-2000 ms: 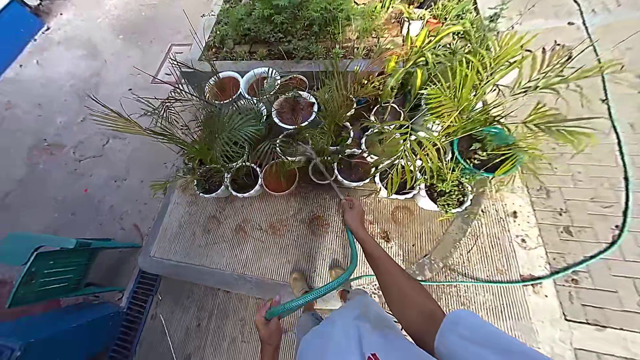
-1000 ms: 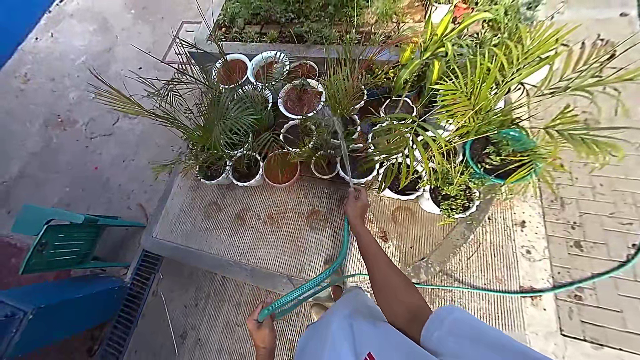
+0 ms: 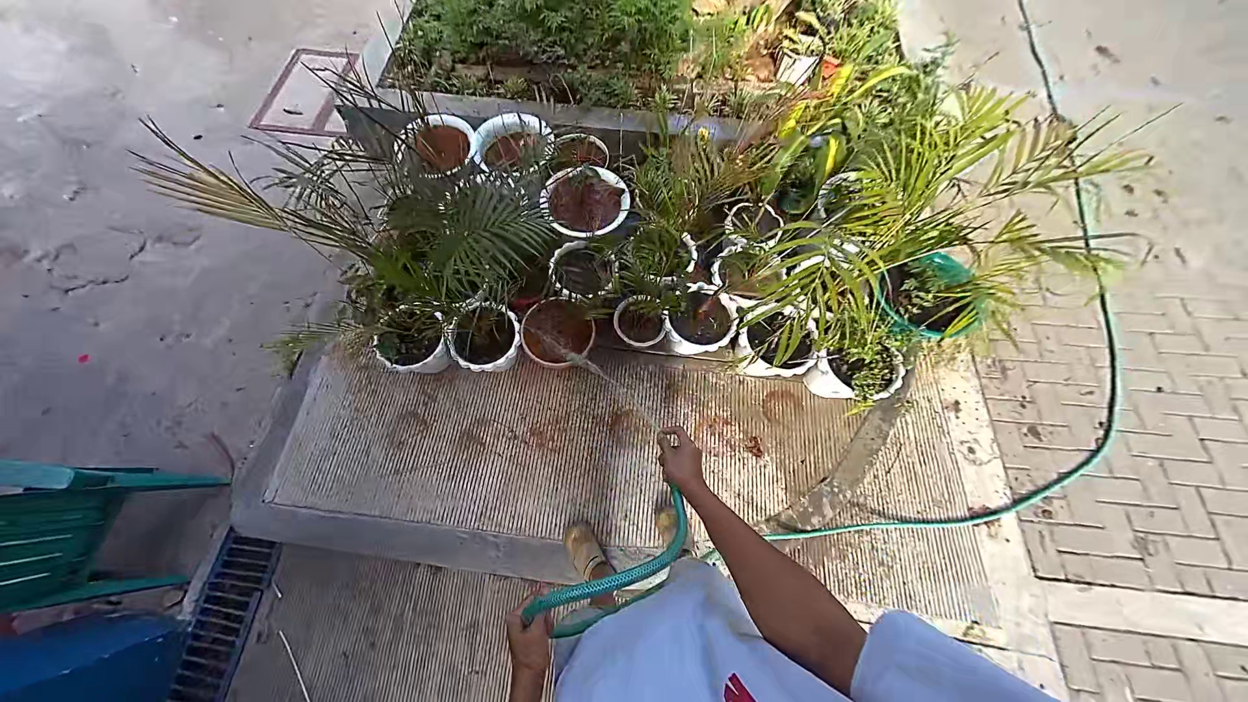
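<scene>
My right hand [image 3: 681, 458] grips the end of a green garden hose [image 3: 629, 575], and a thin stream of water [image 3: 619, 390] runs from it up and left to a brown pot [image 3: 558, 332] in the front row. My left hand [image 3: 529, 629] holds a bend of the same hose low in the view, near my body. White pots [image 3: 485, 337] with soil and plants stand on both sides of the brown one. Behind them are more pots, partly hidden by palm fronds [image 3: 478, 229].
The pots stand on a ribbed concrete slab [image 3: 468, 439]. A planting bed [image 3: 546, 49] lies behind them. The hose runs right over brick paving [image 3: 1189, 429]. At left are a green plastic chair [image 3: 58, 536], a blue object [image 3: 93, 653] and a drain grate [image 3: 226, 614].
The water stream has swung left, from a white pot right of centre to the brown pot. Both hands keep hold of the hose.
</scene>
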